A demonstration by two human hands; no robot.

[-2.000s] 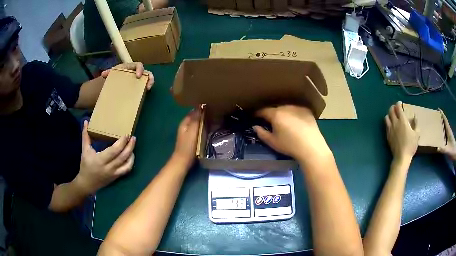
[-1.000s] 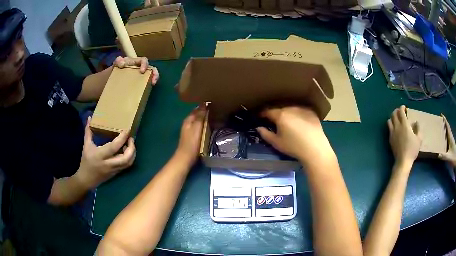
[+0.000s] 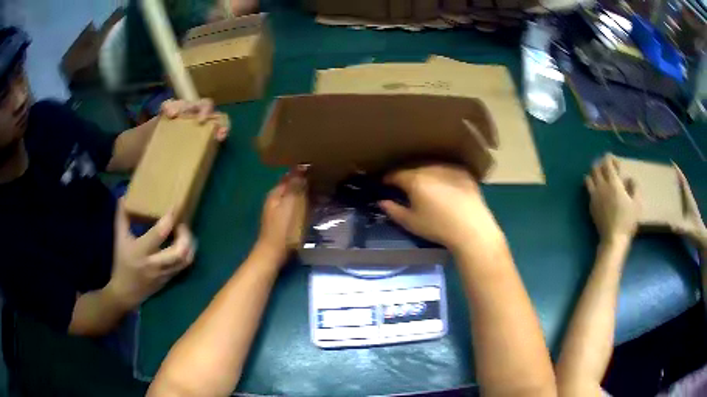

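An open brown mailer box (image 3: pixel 380 257) sits on the white bench scale (image 3: pixel 377 329), its lid raised at the back. Inside at the left lies a shiny bagged accessory (image 3: pixel 333 226), with a black cable (image 3: pixel 358 190) beside it. My left hand (image 3: pixel 281 213) holds the box's left side wall from outside. My right hand (image 3: pixel 438 200) reaches into the box's right half over the dark contents; its fingertips are partly hidden, and I cannot tell whether they grip anything. The frame is blurred, and the scale's digits are unreadable.
A tan cardboard sheet (image 3: pixel 515 147) lies behind the box. At left a person holds a closed carton (image 3: pixel 172 167); at right another person's hands hold a carton (image 3: pixel 657 194). A larger carton (image 3: pixel 225 66) stands back left. A white power strip (image 3: pixel 543 81) and wires are back right.
The whole view has shifted slightly and become blurred. My hands keep about the same places at the box. Nothing has clearly been taken hold of or let go.
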